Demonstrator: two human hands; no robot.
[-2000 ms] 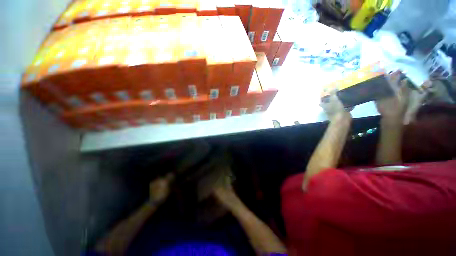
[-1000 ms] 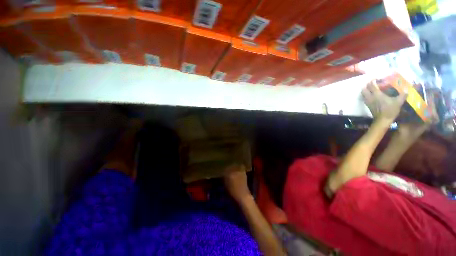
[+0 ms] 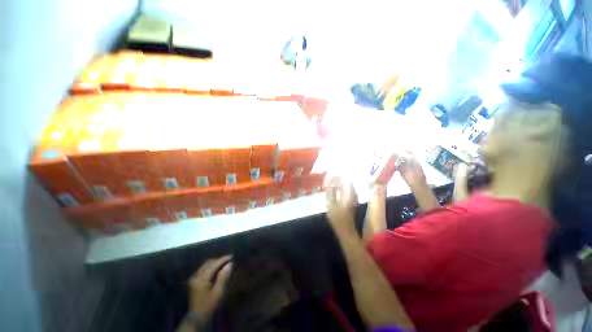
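Orange retail boxes (image 3: 214,165) stand in stacked rows on the white bench, small white labels on their front ends. My right hand (image 3: 342,200) is raised at the bench edge, by the right end of the rows. Glare washes out its fingertips, so I cannot tell if it touches or holds a box. My left hand (image 3: 211,282) is low, below the bench edge, fingers apart, with nothing seen in it. A dim brown shape (image 3: 263,288), perhaps a carton, lies in the dark between my arms.
A person in a red shirt (image 3: 467,246) sits close on my right, hands on an orange-red item (image 3: 387,170). Two brown-yellow boxes (image 3: 149,34) with dark sides stand at the back left. A yellow item (image 3: 394,97) lies at the back. The bench's pale front edge (image 3: 195,233) runs across.
The view has swung back to show more of the bench. My right hand has risen from the brown carton below to the bench edge. My left hand now shows low in the view.
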